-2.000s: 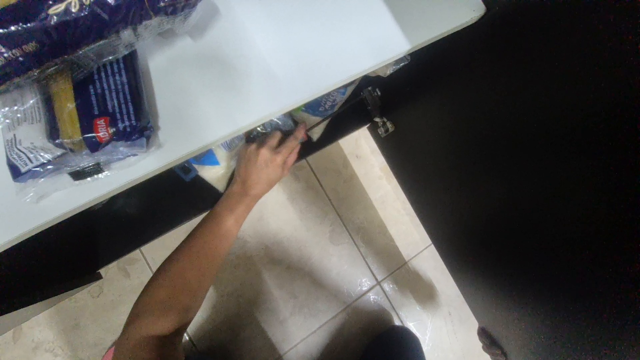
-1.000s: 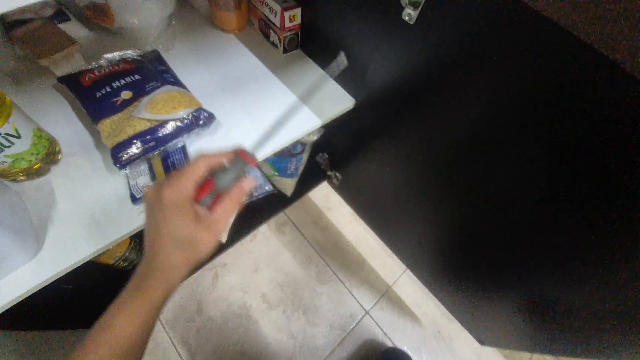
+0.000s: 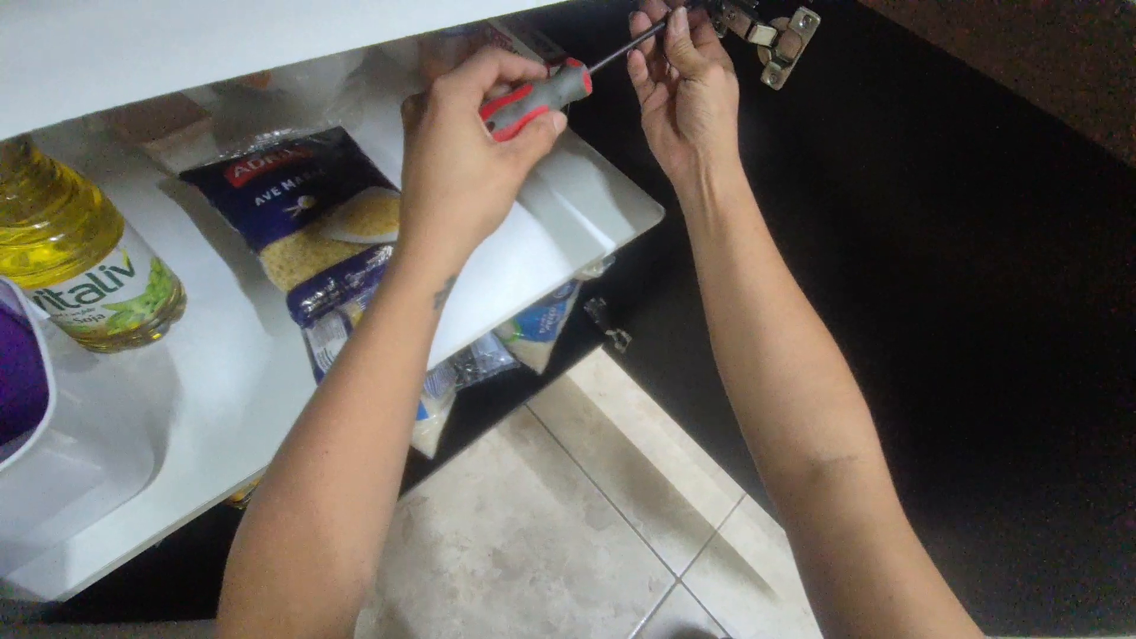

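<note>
My left hand is closed around the grey and red handle of a screwdriver, whose dark shaft points up and right. At the top, my right hand has its fingers around the far end of the shaft, beside a metal cabinet hinge on the black door. The screwdriver's tip is hidden by the fingers and the frame's edge, so whether it meets a screw cannot be told. A lower hinge shows below the shelf corner.
On the white shelf are a bag of pasta, a bottle of oil and a clear plastic container. More plastic packages stick out beneath the shelf. Another white board crosses above. Tiled floor lies below.
The left hand, holding the screwdriver one second ago, has moved up toward the upper hinge. The right hand has come into view at the shaft. The view has shifted.
</note>
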